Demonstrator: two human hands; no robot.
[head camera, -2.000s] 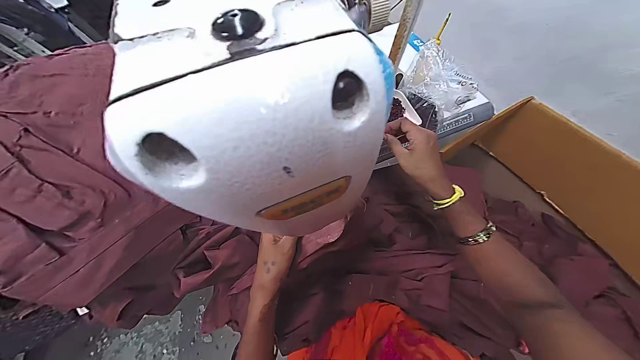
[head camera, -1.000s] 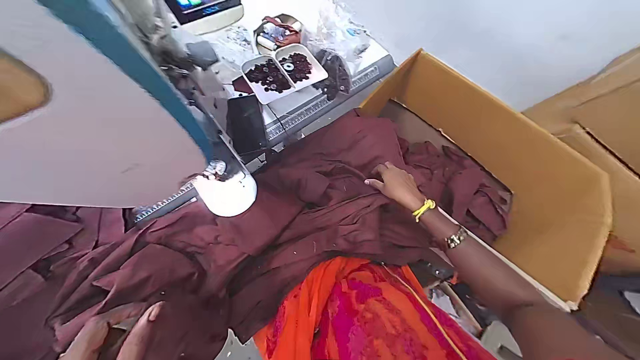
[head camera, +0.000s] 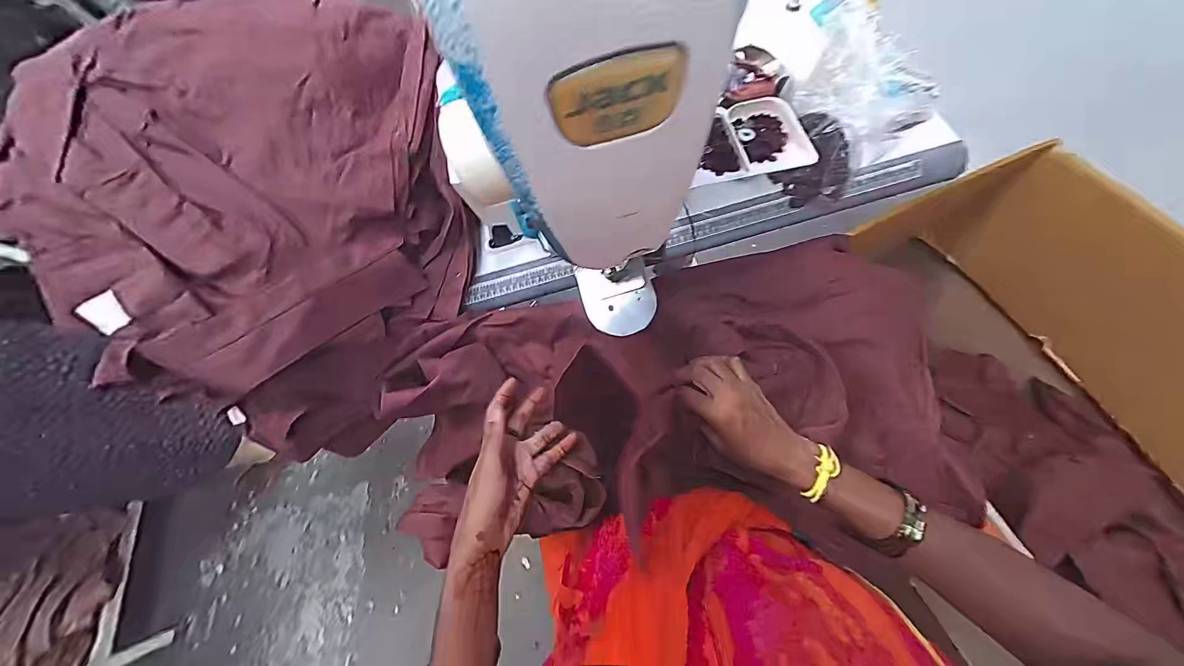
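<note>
A maroon cloth garment (head camera: 777, 324) lies across my lap and in front of a white Jack sewing machine head (head camera: 610, 185). The machine's small rounded work plate (head camera: 618, 301) juts out just above the cloth. My left hand (head camera: 518, 453), palm turned up and fingers spread, is beside the garment's left part and holds nothing. My right hand (head camera: 740, 407), with a yellow band and a watch at the wrist, pinches a fold of the garment right of a dark opening in it; its fingertips are partly hidden.
A pile of maroon garments (head camera: 231, 203) rises at the left. Behind the machine stand a white divided tray (head camera: 786, 139) of dark buttons and clear plastic bags (head camera: 860, 74). An open cardboard box (head camera: 1091, 277) is at the right, near more maroon cloth (head camera: 1036, 444). A ruler strip (head camera: 795, 203) edges the table.
My left hand has come in from the lower left and turned palm up. My right hand, flat on the cloth a second ago, now grips a fold. The view has swung left.
</note>
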